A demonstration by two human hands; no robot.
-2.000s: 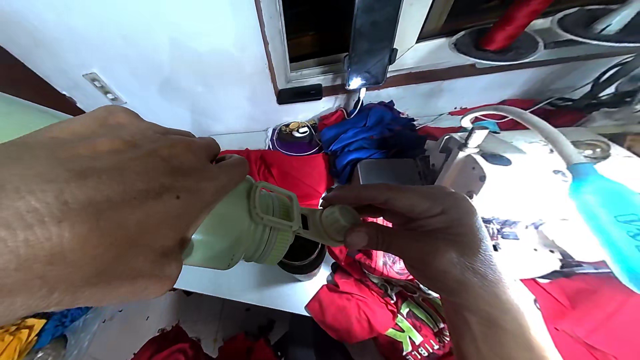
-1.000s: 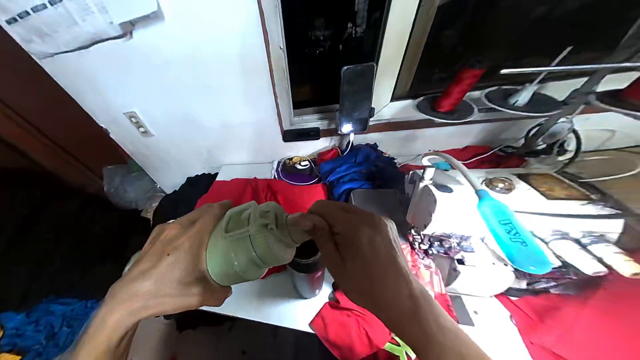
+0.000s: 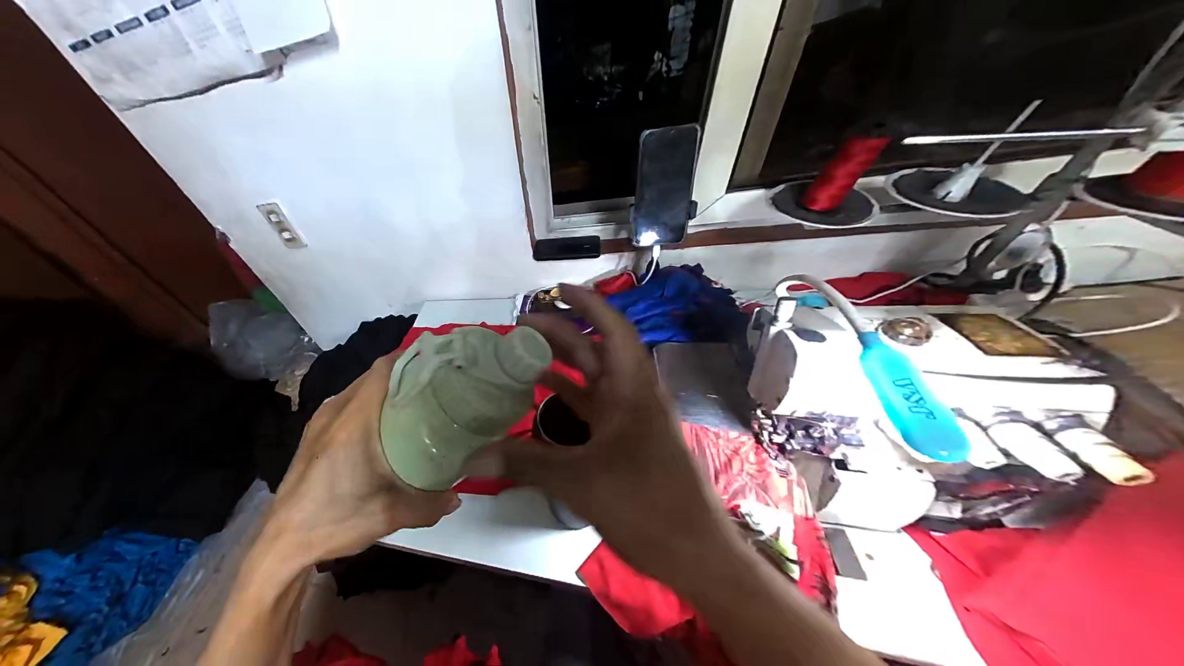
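My left hand [image 3: 347, 453] is wrapped around a pale green bottle [image 3: 439, 430], held tilted with its capped top toward the right. Around the cap [image 3: 524, 355], the fingers of my right hand [image 3: 610, 416] are spread and curved; the hand is blurred, and whether a fingertip touches the bottle cannot be told. Behind the right hand, a dark-mouthed cup [image 3: 561, 422] stands on the white table [image 3: 499, 536], its body mostly hidden by that hand. Red cloth [image 3: 435, 335] lies behind the bottle.
A sewing machine [image 3: 888, 370] with a blue lamp [image 3: 916, 398] stands at right. Thread cones, including a red spool [image 3: 844, 174], sit on a stand behind it. A phone [image 3: 666, 185] is mounted by the window. Blue cloth [image 3: 680, 305] lies at the wall, more red cloth [image 3: 1073, 564] at front right.
My right hand has gone from gripping the bottle's cap to having its fingers spread beside it. The bottle's top now points more toward the camera. The view has swung since the earliest frame.
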